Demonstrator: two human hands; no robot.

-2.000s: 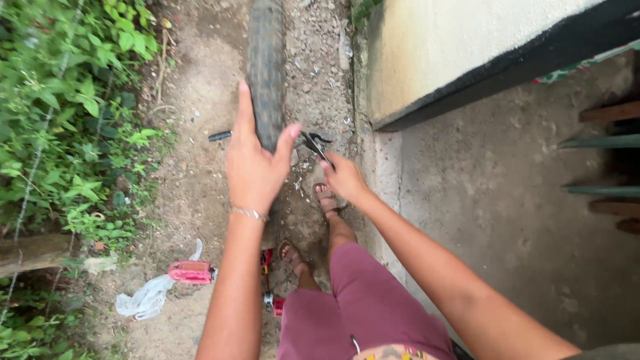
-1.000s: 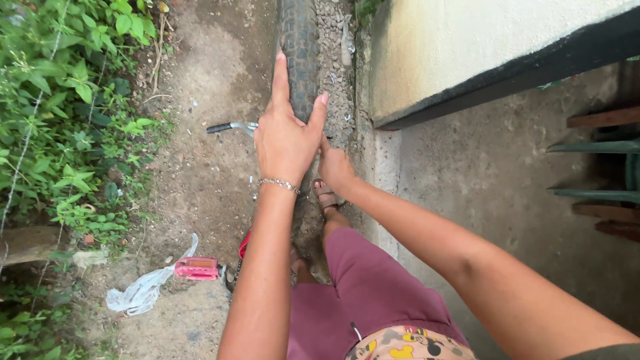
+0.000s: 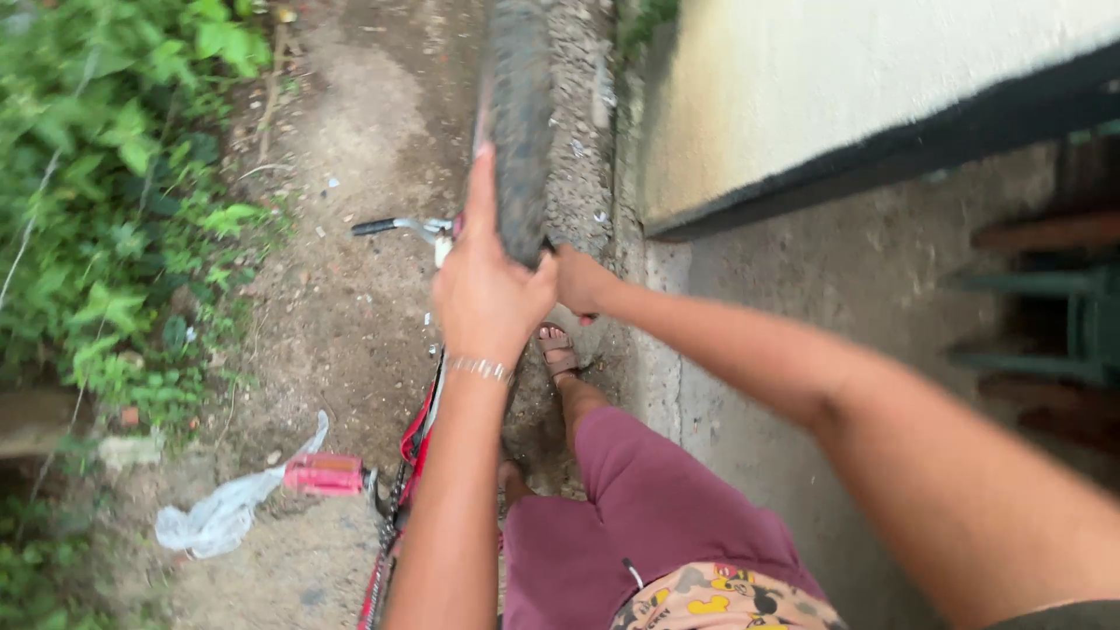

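A bicycle's knobbly rubber tire (image 3: 518,122) stands up in front of me, blurred at its near end. My left hand (image 3: 492,280) lies along its left side, index finger stretched forward and thumb out to the right. My right hand (image 3: 581,282) is curled just right of the tire's near end; a small dark thing shows at its fingers, too hidden to name. Beneath are a handlebar with a black grip (image 3: 374,227), part of the red frame (image 3: 418,437) and a red pedal (image 3: 324,473). My left forearm hides much of the bicycle.
Green plants (image 3: 131,175) grow along the left. A clear plastic bag (image 3: 214,514) lies on the dirt by the pedal. A white wall with a black base (image 3: 840,157) stands at the right, with blurred green and brown furniture (image 3: 1085,324) beyond. My sandalled foot (image 3: 556,348) is below my hands.
Two seconds ago my right hand held a dark tool beside the tire; it is now curled with little of that thing showing. More of the red frame shows now than before.
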